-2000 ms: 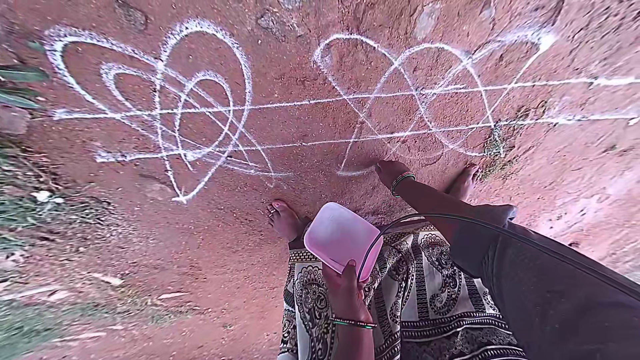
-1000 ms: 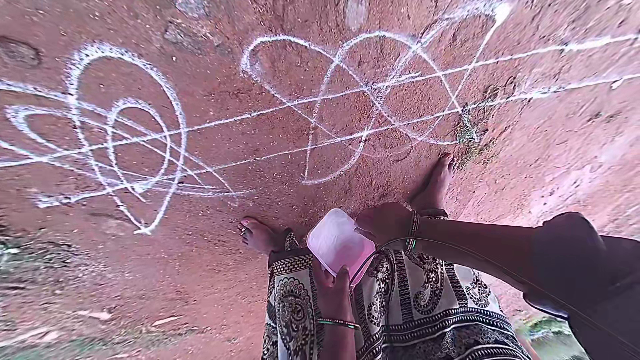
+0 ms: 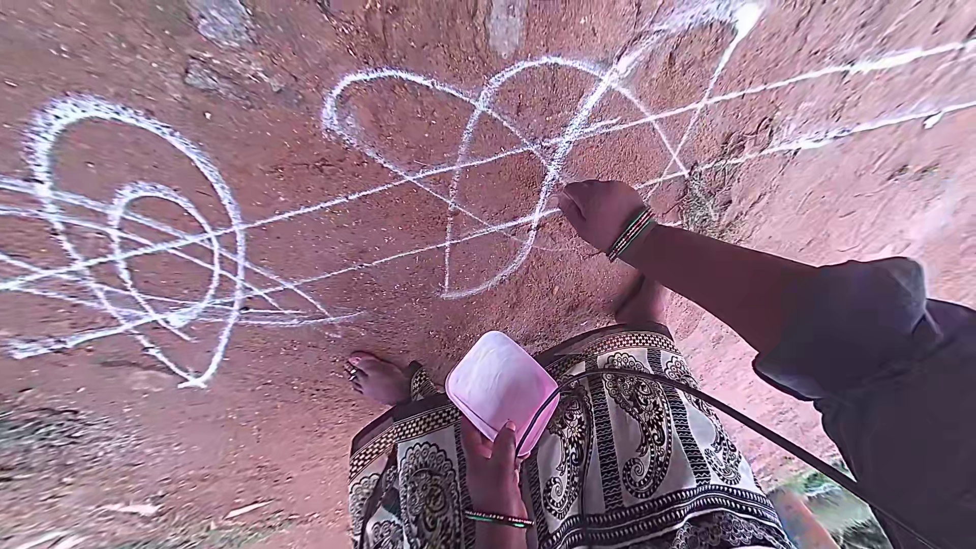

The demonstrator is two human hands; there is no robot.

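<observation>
My left hand [image 3: 492, 457] grips a pink square plastic container [image 3: 499, 389] by its near side, thumb over the rim. White powder fills much of the container, which is held above the patterned skirt. My right hand [image 3: 602, 213] is over the reddish ground with its fingers pinched together, palm down, beside a looping white powder line [image 3: 550, 171]. Whether powder is between those fingers is hidden. White loops crossed by two long straight lines [image 3: 343, 200] form a drawing on the ground, and a second set of nested loops [image 3: 229, 198] lies at the left.
A black cable [image 3: 732, 412] runs across the skirt [image 3: 640, 427] from the container toward the lower right. My feet rest on the ground, one bare foot [image 3: 379, 377] left of the container. Dry grass [image 3: 705, 202] grows near the right-hand lines. Flat stones [image 3: 221, 19] show at the top.
My right hand has moved from the ground to the container, then away from it to above the drawn lines. My left hand keeps holding the container.
</observation>
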